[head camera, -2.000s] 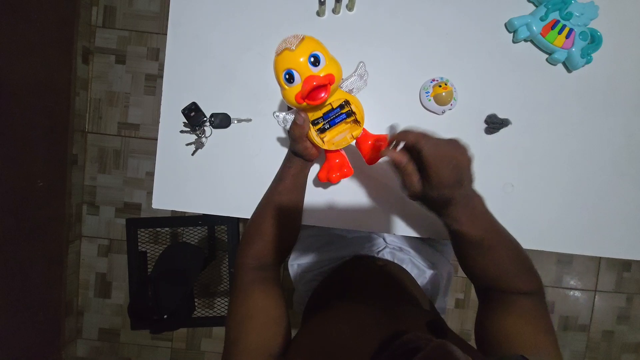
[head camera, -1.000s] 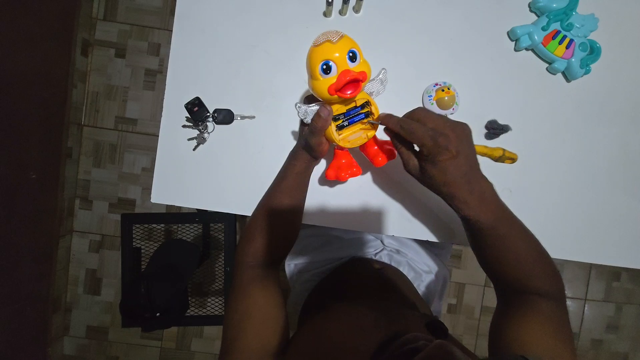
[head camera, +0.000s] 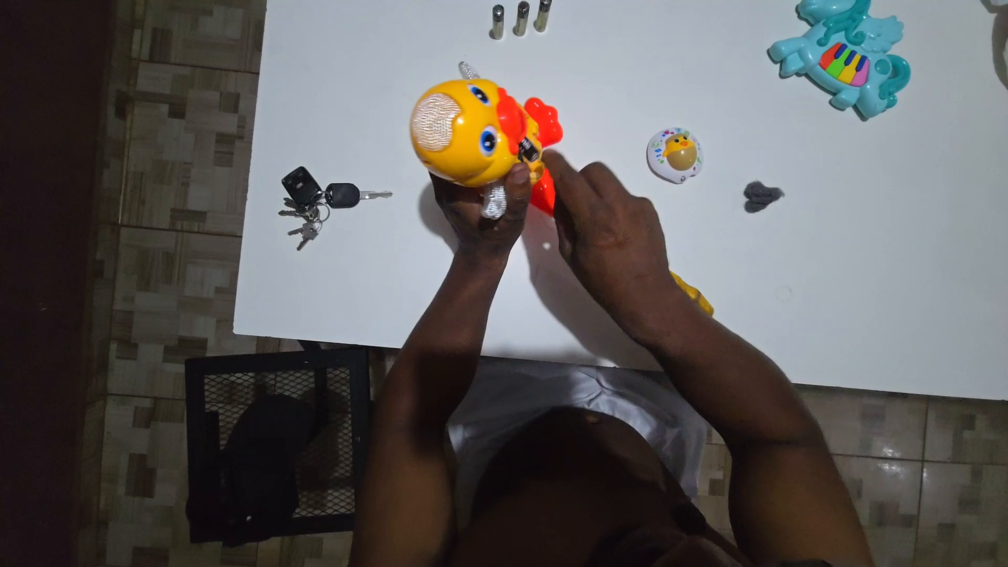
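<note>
A yellow plastic duck toy (head camera: 472, 150) with an orange-red beak and feet is tilted on its side above the white table, its head toward the left. My left hand (head camera: 480, 209) grips it from below, with the thumb beside a silvery wing. Black batteries (head camera: 528, 150) show in the opening of its belly, partly hidden by the head and fingers. The fingertips of my right hand (head camera: 606, 220) are at this opening; whether they pinch anything cannot be told. A yellow plastic piece (head camera: 693, 294) lies on the table, partly behind my right forearm.
Several batteries, three in a row (head camera: 521, 18), stand at the table's far edge. Keys (head camera: 315, 201) lie at left. At right are a round white toy piece with a chick (head camera: 676, 155), a small dark grey object (head camera: 762, 197) and a turquoise toy piano (head camera: 846, 63). A black mesh chair (head camera: 331, 441) stands below.
My left hand has turned the duck from upright onto its side. My right hand stays by the belly opening. The yellow piece, out of sight two seconds ago, shows beside the right forearm.
</note>
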